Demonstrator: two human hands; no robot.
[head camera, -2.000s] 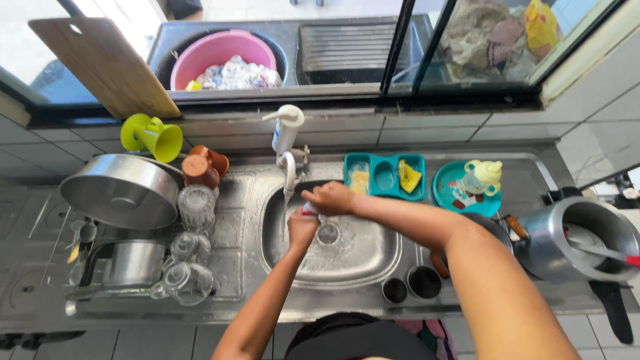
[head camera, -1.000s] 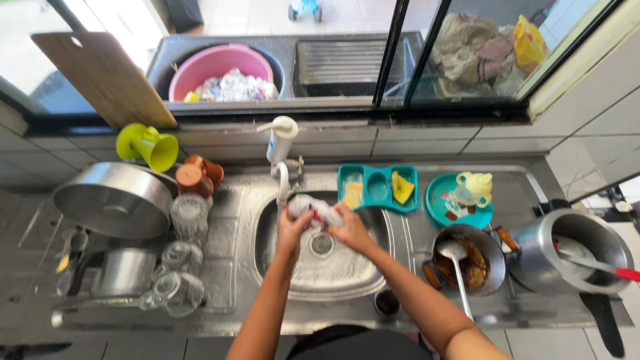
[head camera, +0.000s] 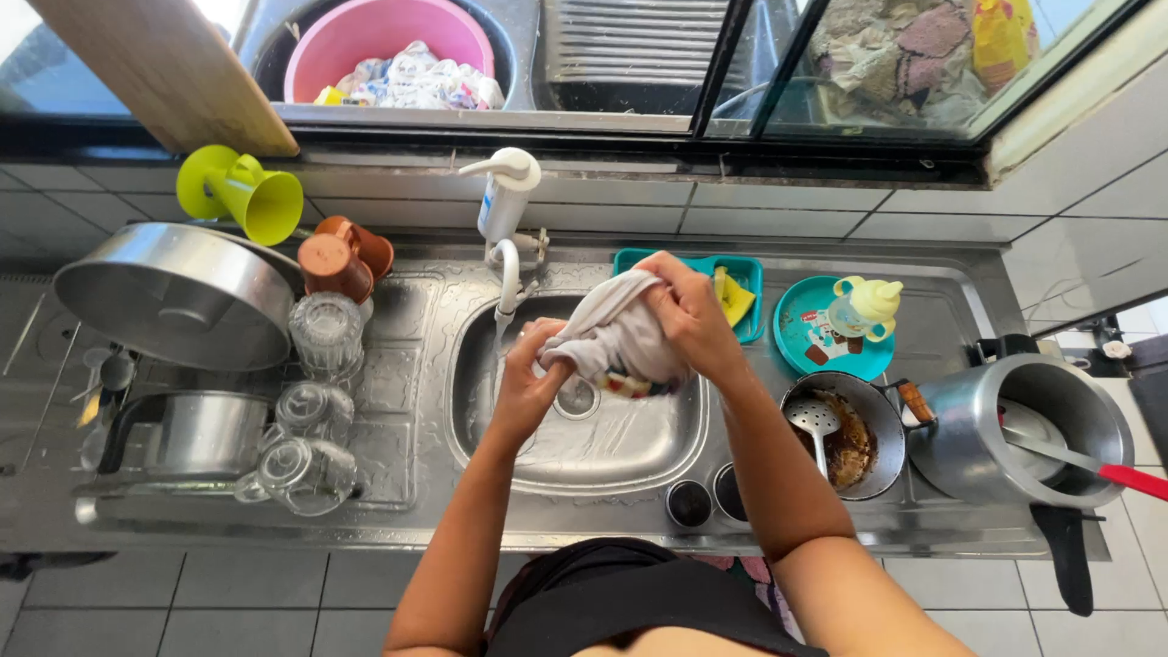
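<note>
Over the stainless steel sink basin (head camera: 584, 456), a white cloth with a coloured print (head camera: 620, 333) is stretched between both hands. My left hand (head camera: 529, 379) grips its left edge, and my right hand (head camera: 689, 315) grips its upper right part. Left of the cloth, a thin stream of water runs from the white faucet spout (head camera: 508, 278). Behind my right hand stands a teal caddy (head camera: 753, 315) with a yellow sponge (head camera: 733, 297) in it; the hand hides part of the caddy.
Glass mugs (head camera: 306, 474), brown cups (head camera: 336, 265), a round cake pan (head camera: 173, 297) and a saucepan (head camera: 214, 433) stand at left. At right are a teal plate (head camera: 789, 338), a sippy cup (head camera: 862, 308), a dirty pan with a skimmer (head camera: 814, 418) and a pressure cooker (head camera: 967, 438). Dark cups (head camera: 689, 504) stand near the front edge.
The cloth was bunched small between my hands; now it is spread wider and lifted, with my hands farther apart. The view has moved closer to the sink.
</note>
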